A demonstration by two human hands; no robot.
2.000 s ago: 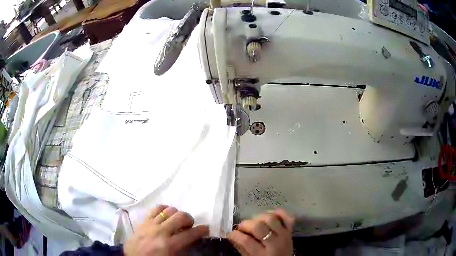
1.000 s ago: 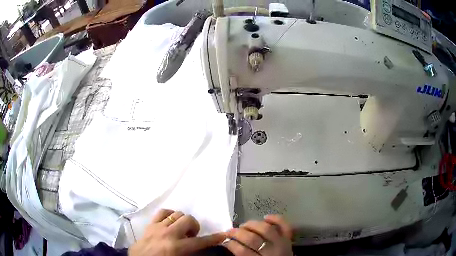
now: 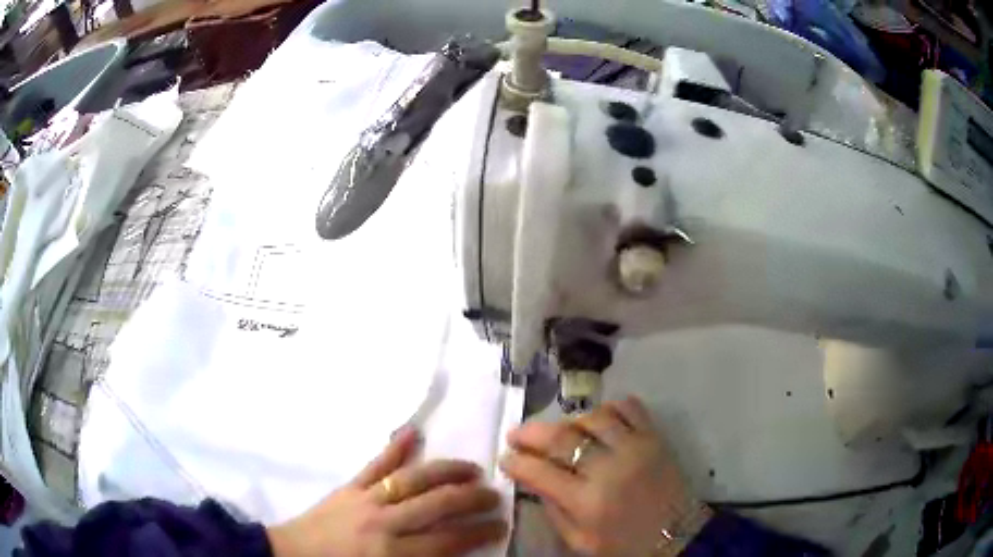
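The white garment piece (image 3: 272,381) lies spread left of the needle, with thin dark stitch lines and small dark lettering. Its folded edge (image 3: 503,413) runs up to the presser foot (image 3: 513,363) under the head of the sewing machine (image 3: 762,229). My left hand (image 3: 397,511) lies on the cloth below the needle, fingers apart and pressing it. My right hand (image 3: 597,468) is at the fabric edge, close in front of the needle, with thumb and fingertips on the edge. Whether the fingertips pinch the cloth is hard to tell.
White folded strips (image 3: 65,250) lie on plaid cloth (image 3: 131,256) at the far left. A grey plastic-wrapped piece (image 3: 381,163) slants left of the machine head. A control panel (image 3: 958,147) is at the upper right. A pale tub (image 3: 806,71) stands behind.
Both hands have moved from the near end of the edge up toward the needle. The view has come closer to the machine head, and my left hand now lies flatter.
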